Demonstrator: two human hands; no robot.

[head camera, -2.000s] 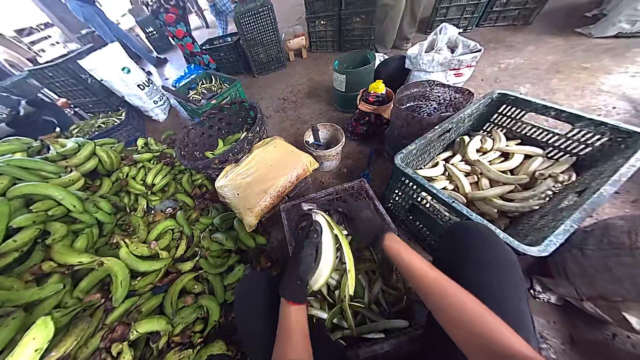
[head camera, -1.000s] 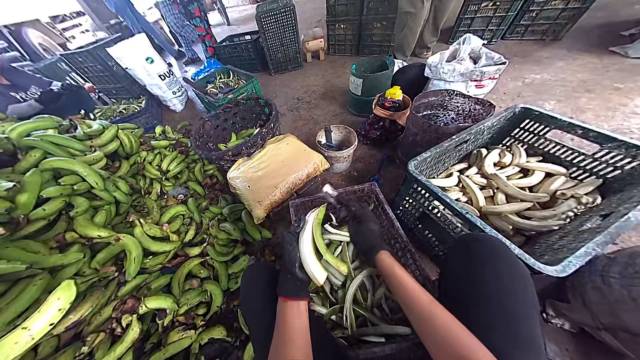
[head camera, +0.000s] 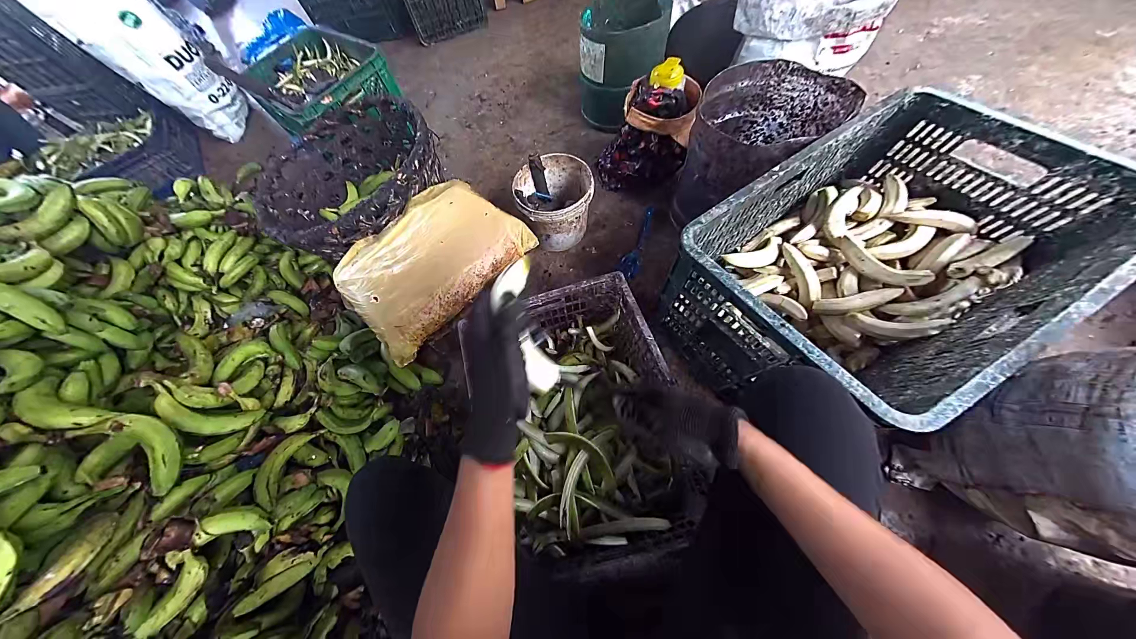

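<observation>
My left hand [head camera: 494, 377], in a dark glove, holds a pale peeled plantain [head camera: 539, 362] over a dark plastic crate [head camera: 635, 324] of peels. Blurred by motion, my right hand [head camera: 679, 422], gloved too, is just right of it over the peels [head camera: 572, 470]; whether it grips anything cannot be told. Between my knees stands that crate. Peeled plantains [head camera: 870, 257] lie in the large dark green crate [head camera: 772, 200] at the right. Green unpeeled plantains [head camera: 204, 404] are heaped at the left.
Beyond the peel crate are a yellowish filled bag [head camera: 426, 266], a dirty white bucket [head camera: 568, 222] with a dark-handled tool, and a blackened basket [head camera: 337, 169]. Farther back stand a dark tub [head camera: 772, 106], a green bucket [head camera: 617, 67] and a green crate [head camera: 373, 75]. Part of a person shows at far left.
The green peel strip seen beside the plantain in the earlier frames is no longer there. My right hand has moved away from the plantain, to the right. The view has tilted down.
</observation>
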